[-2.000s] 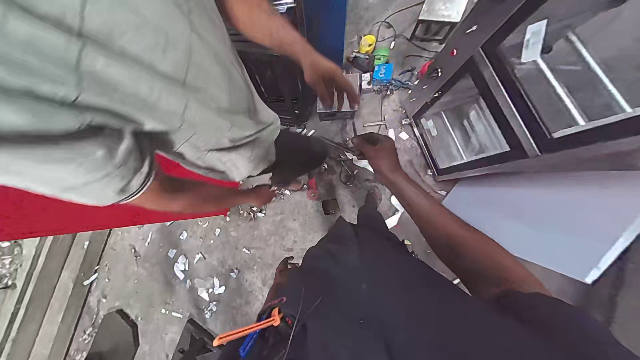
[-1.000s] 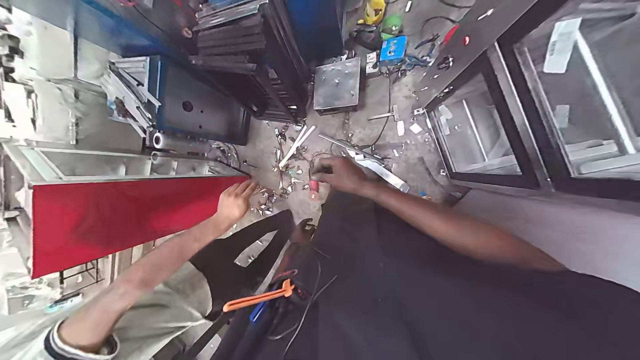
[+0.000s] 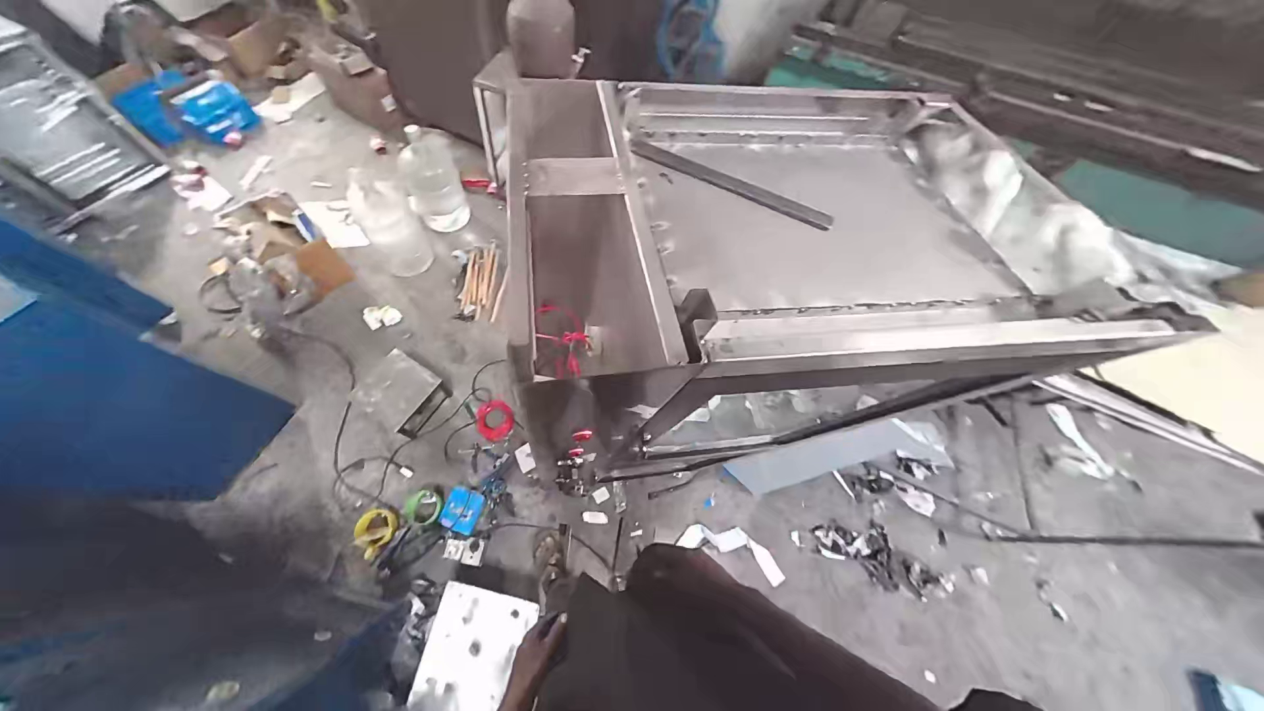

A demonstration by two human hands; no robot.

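At the bottom of the head view, my left hand point(image 3: 538, 647) is low beside my dark clothing, near the edge of a white metal plate with dark spots point(image 3: 472, 647); whether it holds anything is too dark to tell. My right hand cannot be made out; a dark, blurred shape lies right of centre at the bottom. Ahead stands a large metal frame point(image 3: 948, 351) with a sheet-metal panel point(image 3: 839, 252) and a loose metal bar point(image 3: 736, 188) on it. Red wire point(image 3: 565, 341) lies in its narrow compartment. A shoe point(image 3: 549, 555) shows on the floor.
Left on the floor are a red coil point(image 3: 495, 421), yellow coil point(image 3: 375, 528), green coil point(image 3: 424, 507), blue box point(image 3: 461, 511), cables and a metal box point(image 3: 400, 392). Clear plastic bottles point(image 3: 434, 183) stand farther back. Blue panels point(image 3: 118, 385) edge the left; scraps point(image 3: 874, 558) litter the right.
The view has swung far round to the metal frame. The other person, seen in both earlier frames, is out of view. My right hand, earlier reaching over the littered floor, can no longer be made out.
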